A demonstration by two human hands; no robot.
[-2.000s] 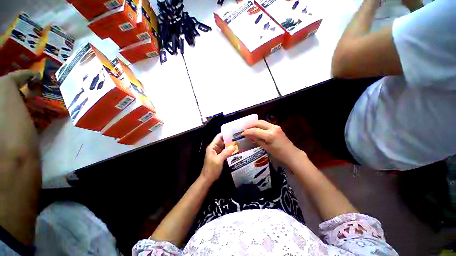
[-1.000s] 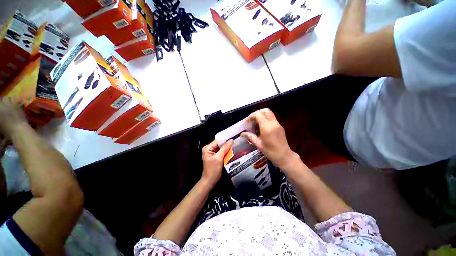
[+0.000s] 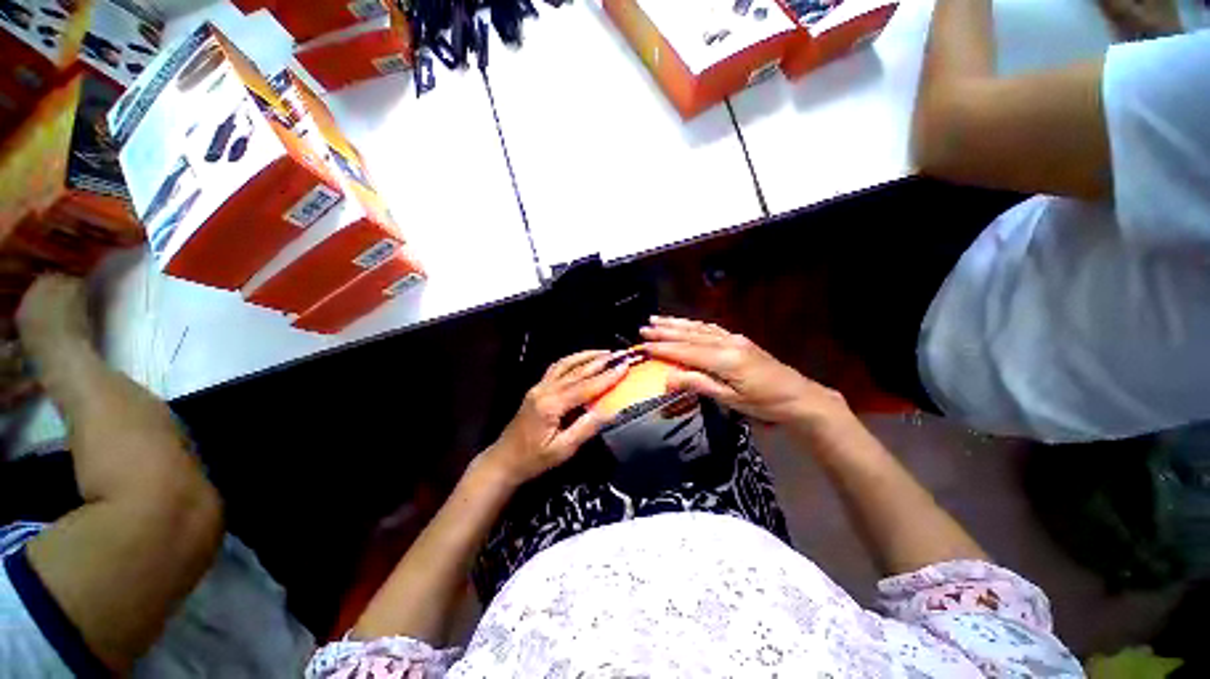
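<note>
A retail box (image 3: 664,440) stands on my lap with its printed white face towards me. Its top now shows orange-yellow, and the white inside of the top flap is not visible. My left hand (image 3: 560,411) lies on the box's left side and top edge, fingers pressed on it. My right hand (image 3: 727,368) lies over the top from the right, fingers stretched across the far edge. Both hands hold the box between them. The flap's slot and any handle in it are hidden.
The white table (image 3: 637,186) lies ahead. Orange boxes (image 3: 252,173) stand at left, and others (image 3: 710,47) lie right of centre. Black handles (image 3: 465,29) are heaped at the back. A neighbour's arm (image 3: 126,451) is at left, another's (image 3: 1015,126) at right.
The white top flap has folded down, and the top shows orange. My hands have moved from the raised flap onto the box top. The view has shifted, so the table sits higher.
</note>
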